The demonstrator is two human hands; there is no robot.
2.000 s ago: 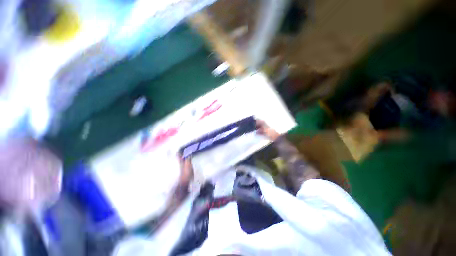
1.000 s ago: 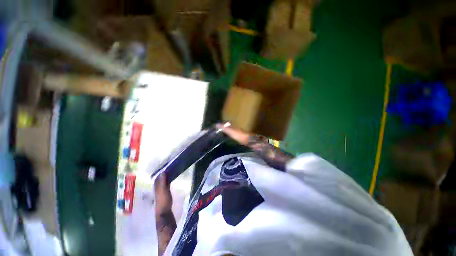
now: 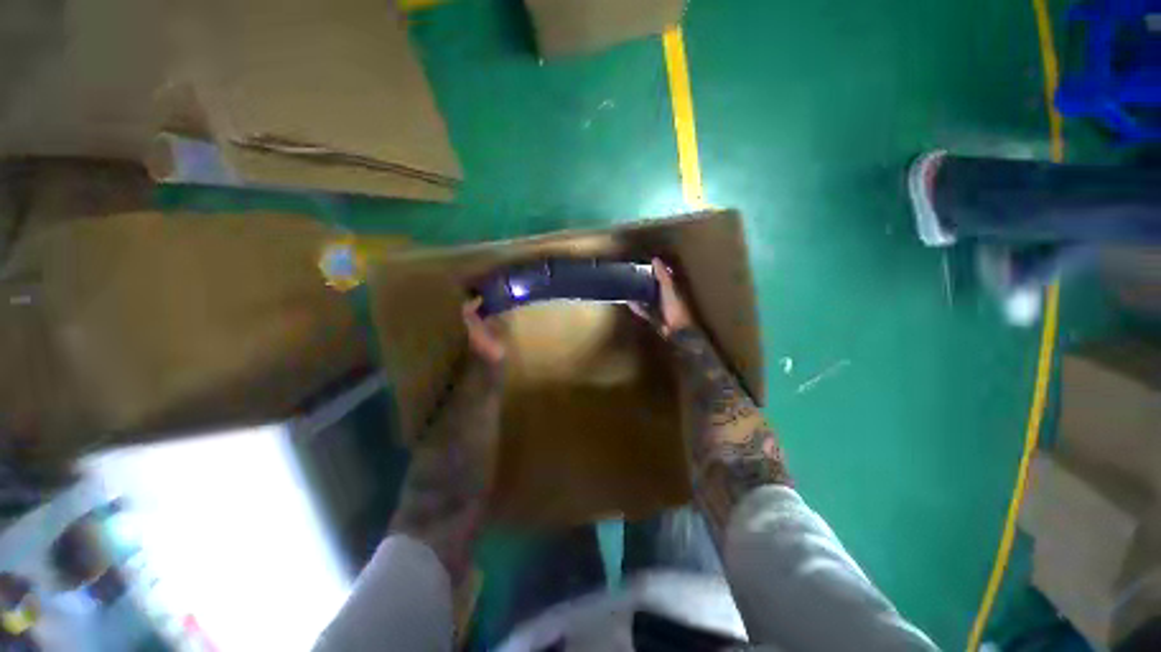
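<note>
A row of black glossy product boxes point(image 3: 573, 282) is held side by side as one long bar inside the mouth of an open brown shipping carton point(image 3: 592, 465). My left hand point(image 3: 485, 334) grips the row's left end. My right hand point(image 3: 667, 306) grips its right end. The row lies across the far part of the carton, above its bottom. The part of the carton bottom under the row is hidden, and I cannot tell whether the row touches anything there.
The white work board point(image 3: 236, 522) is at the lower left. Brown cartons point(image 3: 306, 89) lie at the upper left, and more cartons point(image 3: 1082, 510) stand at the right. A person's leg point(image 3: 1031, 200) and a blue object point(image 3: 1120, 70) are at the right on the green floor.
The view has turned from the white board to the floor carton. Both hands have carried the row of boxes off the board side and into the carton's opening.
</note>
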